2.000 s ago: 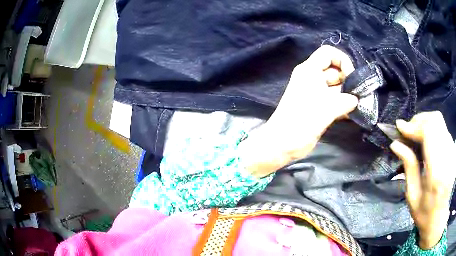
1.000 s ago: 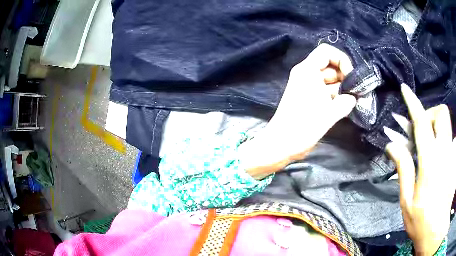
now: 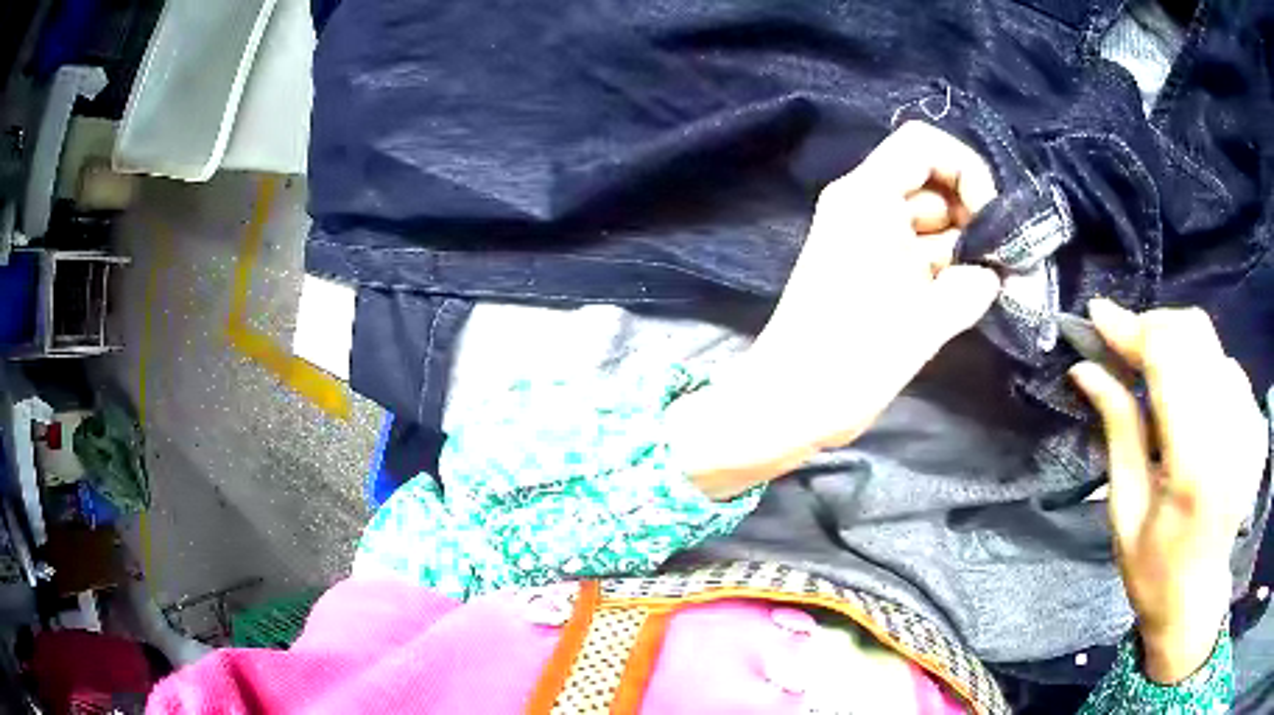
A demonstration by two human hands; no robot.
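Note:
A dark navy denim garment (image 3: 559, 154) lies across the work surface, with its paler grey inside (image 3: 894, 517) showing nearer my body. My left hand (image 3: 894, 266) pinches a small folded denim end (image 3: 1027, 245) with grey inside showing. My right hand (image 3: 1174, 419) is just right of this fold and holds small metal thread snips (image 3: 1087, 338) between thumb and fingers, their tip close to the fold's lower edge. The rest of the snips is hidden in the hand. A pale loose thread (image 3: 925, 106) curls above my left fingertips.
A pale plastic tray (image 3: 196, 98) stands at the upper left. Grey floor with a yellow line (image 3: 287, 370) shows at left. A blue bin edge (image 3: 382, 458) shows below the garment. A green basket (image 3: 270, 623) and a white-framed stand (image 3: 77, 303) are further left.
My right hand opened away from the fold one second ago, its fingers spread, and has now closed back in with the snips at the fold. My left hand keeps its pinch in nearly the same place.

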